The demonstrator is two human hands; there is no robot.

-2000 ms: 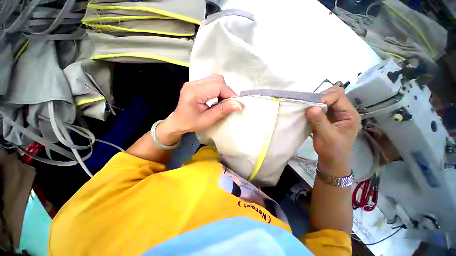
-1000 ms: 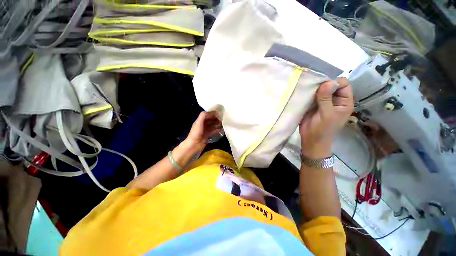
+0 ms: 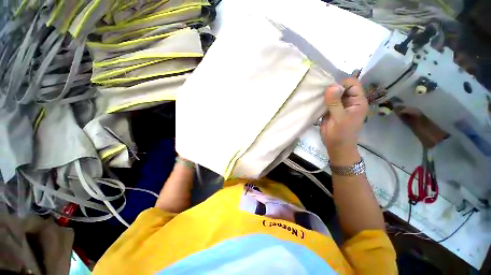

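A beige bag body or panel [image 3: 242,91] is spread in front of me, with a thin yellow binding line [image 3: 272,118] running diagonally across it. A grey band [image 3: 315,51] lies along its upper right edge. My right hand [image 3: 344,110], with a metal watch, pinches the cloth at the right corner. My left hand is hidden beneath or behind the cloth. Only my left forearm shows, at the cloth's lower left edge. Pale straps [image 3: 307,171] hang below the cloth on the right.
A white sewing machine [image 3: 430,91] stands at right on the white table [image 3: 371,169]. Red-handled scissors [image 3: 422,185] lie there beside a brown object [image 3: 422,129]. Stacked workpieces [image 3: 145,59] with yellow edges fill the upper left; grey straps [image 3: 86,182] hang at left.
The cloth has moved left and lower and is spread wider. My left hand has gone from view behind it. My right hand still grips the corner. The view has shifted, showing more of the stack.
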